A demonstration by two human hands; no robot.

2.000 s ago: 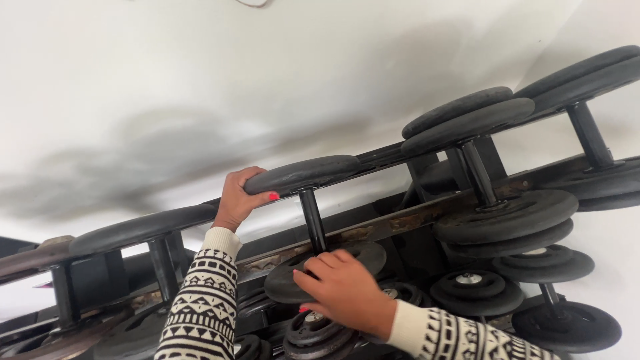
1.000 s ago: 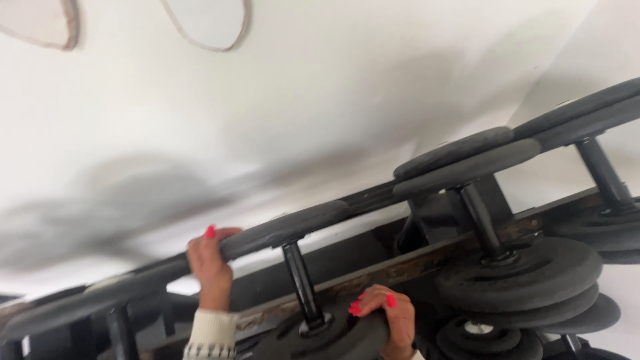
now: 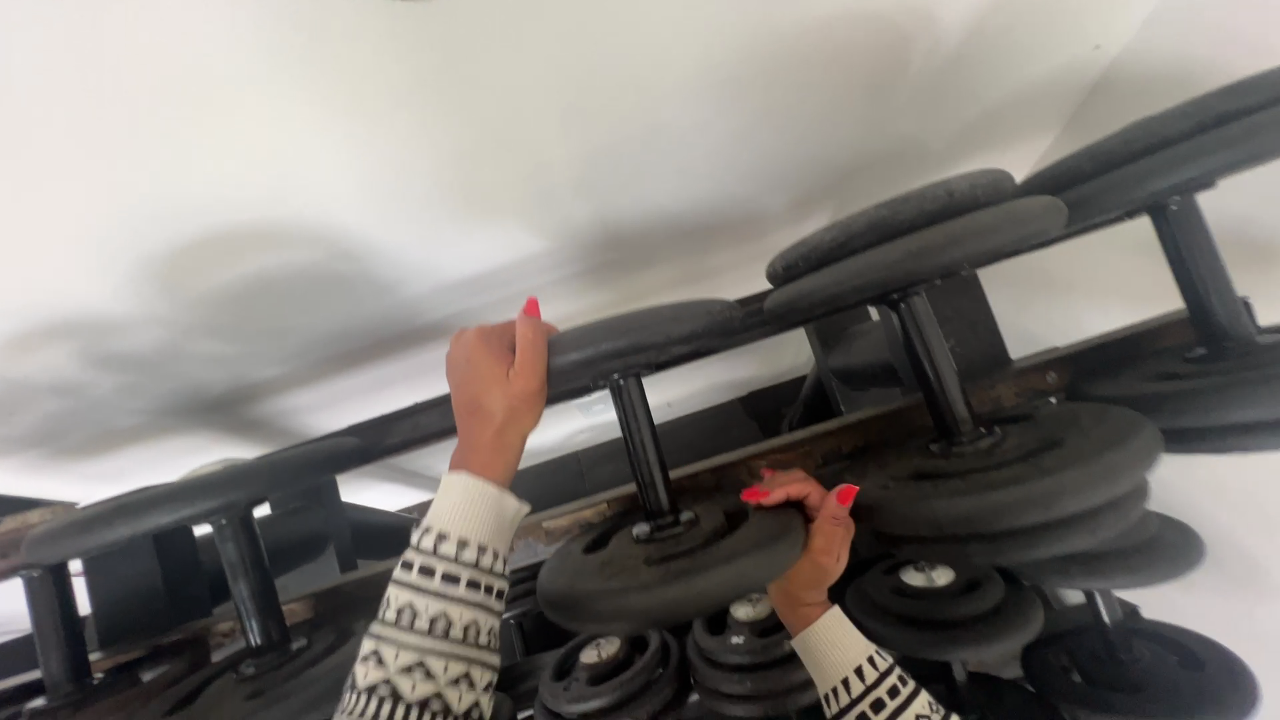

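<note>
A black dumbbell with large round plates and a dark bar handle (image 3: 643, 450) rests on a rack in the middle. Its far plate (image 3: 650, 340) is gripped at the left edge by my left hand (image 3: 498, 385), thumb on top. My right hand (image 3: 815, 535) clasps the right edge of its near plate (image 3: 670, 570), with fingers over the upper face. The parts of both hands behind the plates are hidden. Neither hand touches the bar.
To the right a bigger dumbbell (image 3: 1010, 470) sits close by, with another beyond it. More dumbbells (image 3: 245, 580) stand at left. Smaller weight plates (image 3: 605, 675) are stacked below. A pale wall (image 3: 600, 120) rises behind the rack.
My right hand has gone from lying over the near plate's top to holding its right edge. My left hand stays at the far plate's left edge.
</note>
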